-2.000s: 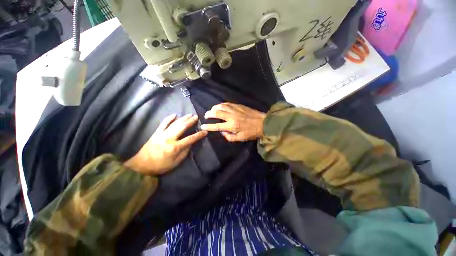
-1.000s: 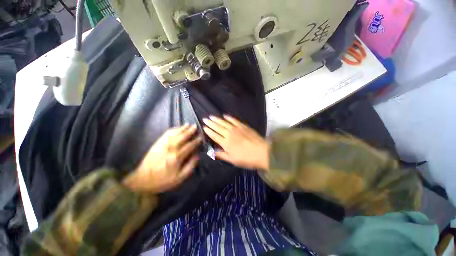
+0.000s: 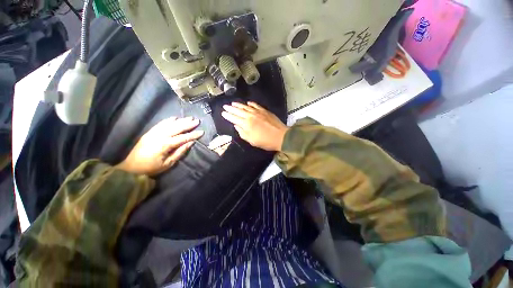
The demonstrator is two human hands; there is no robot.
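A large dark garment piece (image 3: 185,197) covers the machine table and hangs toward my lap. A small pale patch (image 3: 219,142) shows between my hands, at a gap in the cloth. The presser foot (image 3: 207,107) is under the machine head, just beyond my fingertips. My left hand (image 3: 164,145) lies flat on the cloth, left of the pale patch, fingers slightly apart. My right hand (image 3: 256,126) lies flat on the black cloth, right of the presser foot. Neither hand grips the cloth. The needle tip is too small to make out.
The cream sewing machine head (image 3: 281,34) stands ahead, with ribbed tension knobs (image 3: 239,68). The sewing lamp (image 3: 76,93) is at left. Orange-handled scissors (image 3: 397,63) and a pink item (image 3: 434,29) lie right. Dark cloth piles (image 3: 34,50) are at far left.
Both hands have moved forward, and my left hand has shifted left. The cloth has turned and been rearranged, with thin pale lines now showing near my lap. White table now shows at its near right edge.
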